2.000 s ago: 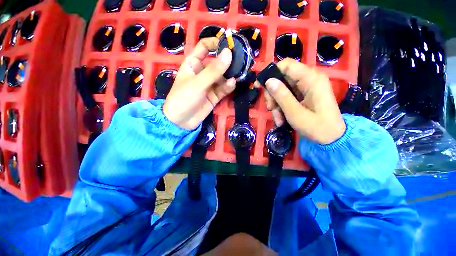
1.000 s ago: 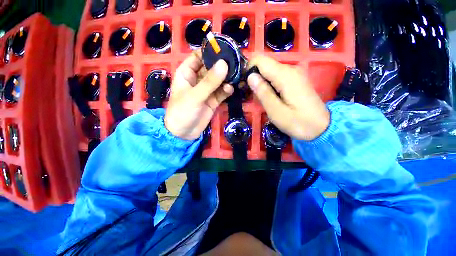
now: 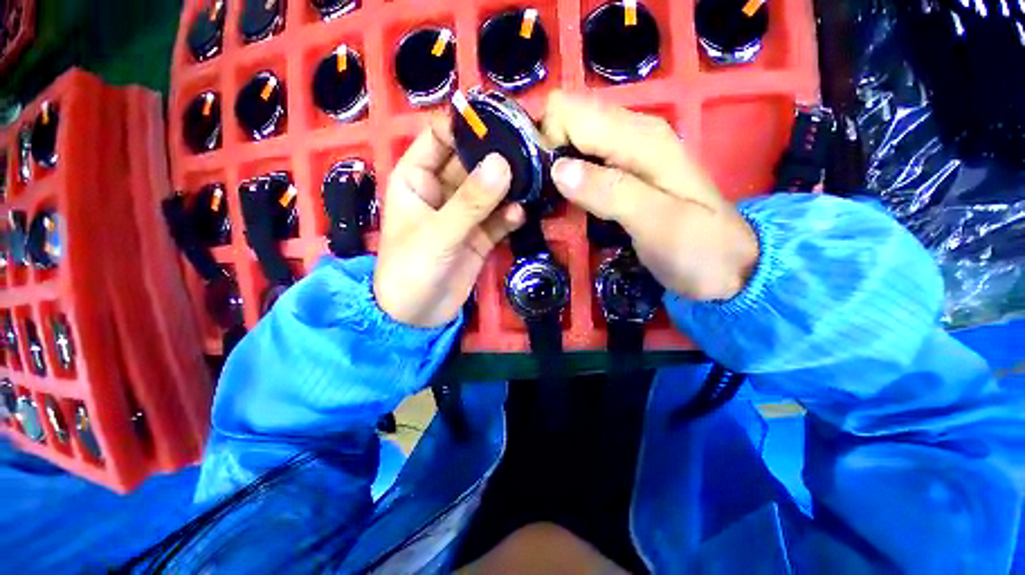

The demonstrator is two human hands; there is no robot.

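My left hand (image 3: 444,219) holds a round watch head (image 3: 495,152) upright on its edge, with its dark face and orange pull tab (image 3: 469,116) towards the left. My right hand (image 3: 646,185) pinches a black strap (image 3: 561,158) against the right rim of the watch head. The strap's end and any pin are hidden by my fingertips. Both hands are above the red foam tray (image 3: 736,98). Below them, strapped watches (image 3: 536,288) lie with silvery undersides up across the near pockets.
Watch heads (image 3: 622,43) with orange tabs fill several far pockets. Stacked red trays (image 3: 118,258) stand at the left. A clear plastic bag with black straps (image 3: 939,146) lies at the right. Black straps (image 3: 715,388) hang over the near bench edge.
Since two seconds before, my right hand has moved left and brought the strap from apart to against the watch head. The watch head has turned slightly. The view has also shifted.
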